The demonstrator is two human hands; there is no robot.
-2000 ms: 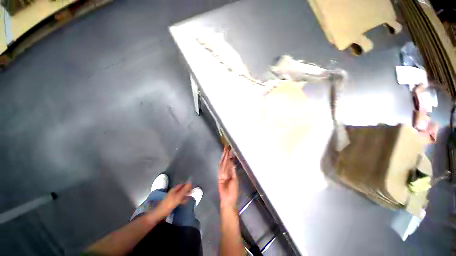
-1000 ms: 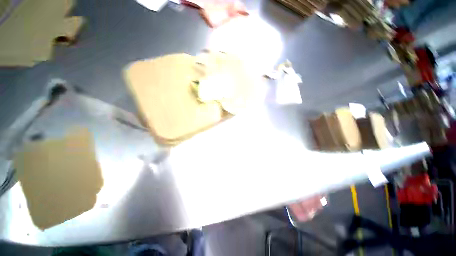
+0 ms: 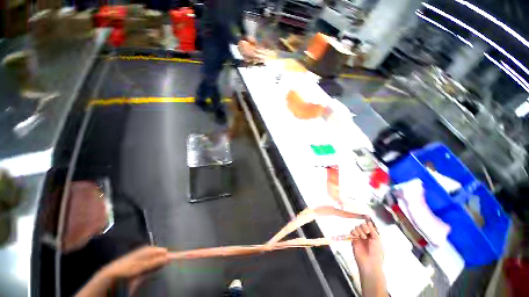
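A long, narrow, pale orange-pink strip (image 3: pixel 232 251) is stretched across the lower middle of the head view, over the aisle and the table's near edge. My left hand (image 3: pixel 139 262) is closed on its left end. My right hand (image 3: pixel 365 238) is closed on its right end, over the white-covered table. A second length of the strip loops up from the middle and back to my right hand. Blur hides whether it is one piece or two.
The white table (image 3: pixel 278 119) bears an orange piece (image 3: pixel 301 107), a green card (image 3: pixel 323 149), a calculator (image 3: pixel 365 159) and a red strip (image 3: pixel 333 183). Blue bins (image 3: pixel 429 180) stand at right. A stool (image 3: pixel 209 152) stands in the aisle; a person (image 3: pixel 214 52) stands beyond.
The view has swung from the table with brown stacks to the aisle and another table. My hands, out of view one second ago, are now in view holding the strip.
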